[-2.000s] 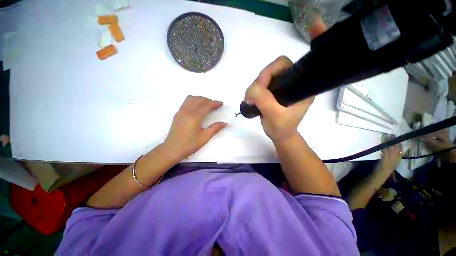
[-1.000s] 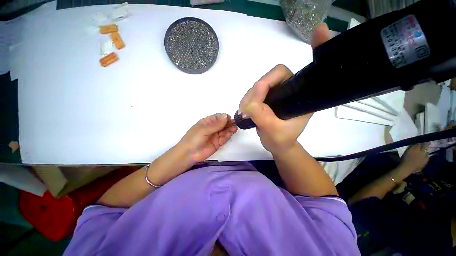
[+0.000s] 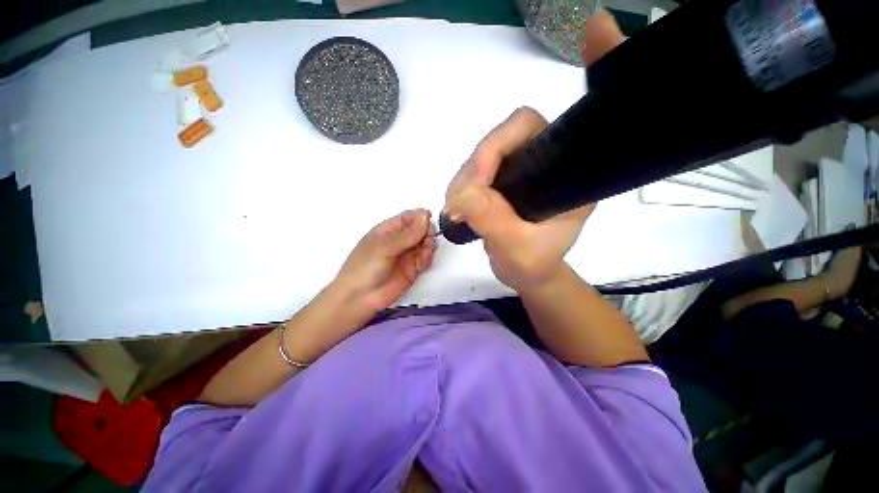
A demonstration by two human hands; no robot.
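Note:
My right hand [image 3: 525, 231] is wrapped around the front of a large black electric screwdriver [image 3: 636, 125], which points down and left. My left hand [image 3: 390, 260] is at the dark nose of the tool, with thumb and fingertips pinched together at the thin driver tip [image 3: 437, 233]. Whether a screw is between the fingertips is too small to tell. A round black-rimmed dish [image 3: 347, 90] full of small grey screws lies on the white bench top [image 3: 193, 231] beyond my left hand.
Orange pieces [image 3: 196, 132] and small pale bits [image 3: 205, 43] lie at the back left. A clear bag of screws [image 3: 559, 24] is behind the bench. White panels [image 3: 699, 190] lie at right, with a black cord [image 3: 694, 279] in front. A person's arm [image 3: 805, 292] shows far right. A red stool [image 3: 106, 433] is below left.
My left hand has moved from lying apart from the tool, fingers spread, to pinching at its tip. The view has shifted slightly. The other person's arm has moved away to the right.

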